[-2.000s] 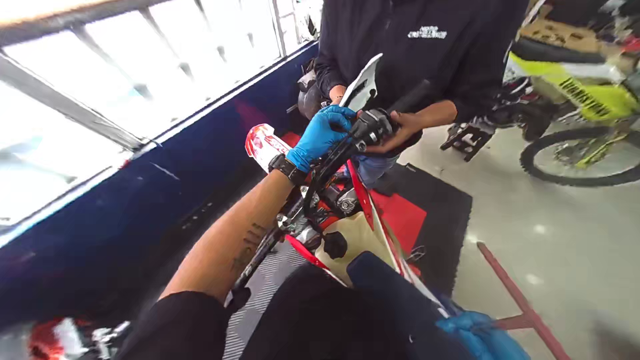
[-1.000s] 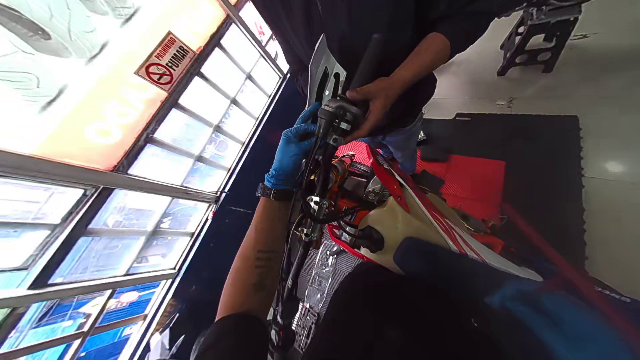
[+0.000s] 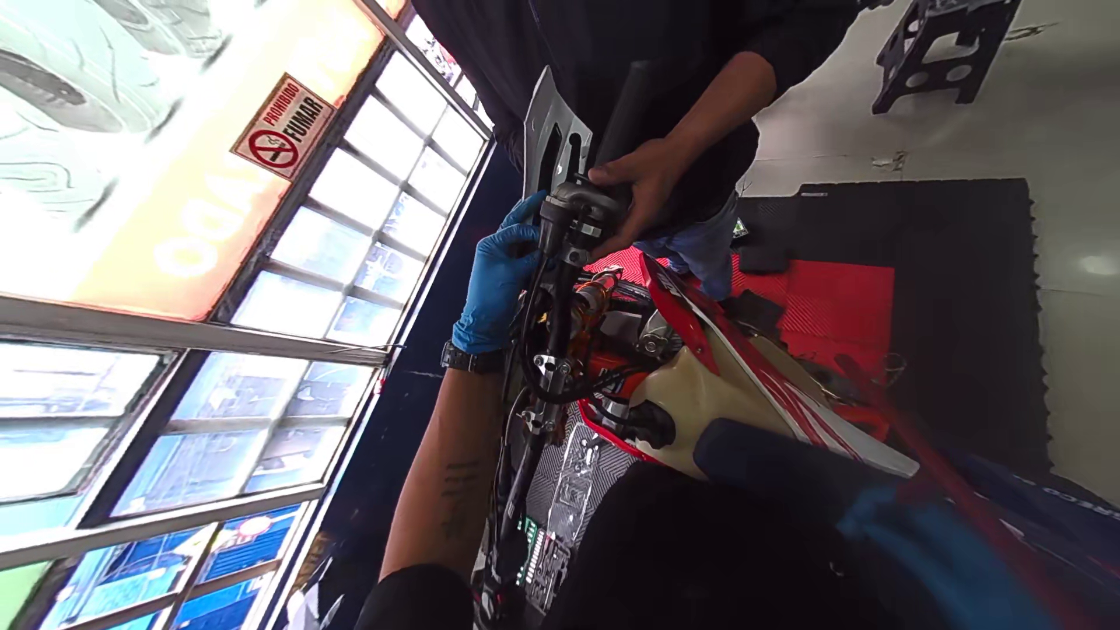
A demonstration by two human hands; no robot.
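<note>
My left hand (image 3: 497, 284), in a blue glove, has its fingers at the throttle housing (image 3: 582, 206) of a motorcycle handlebar (image 3: 560, 324); whether it grips a part there is hidden. Opposite it, another person's bare hand (image 3: 652, 184) holds the same housing from the right. A light hand guard (image 3: 557, 131) stands beside the black grip (image 3: 626, 114). My right hand (image 3: 936, 542), also blue-gloved, is blurred at the lower right, by a red bar (image 3: 927, 455); what it holds cannot be made out.
The motorcycle's cream fuel tank (image 3: 691, 394) and dark seat (image 3: 761, 455) lie below the handlebar. A dark blue wall and windows (image 3: 315, 236) run along the left. Red and black mats (image 3: 962, 289) cover floor at right, with a black stand (image 3: 945, 52) behind.
The view has turned strongly toward the windows. My left hand stays by the handlebar end, and its fingers have shifted from above the housing to its left side.
</note>
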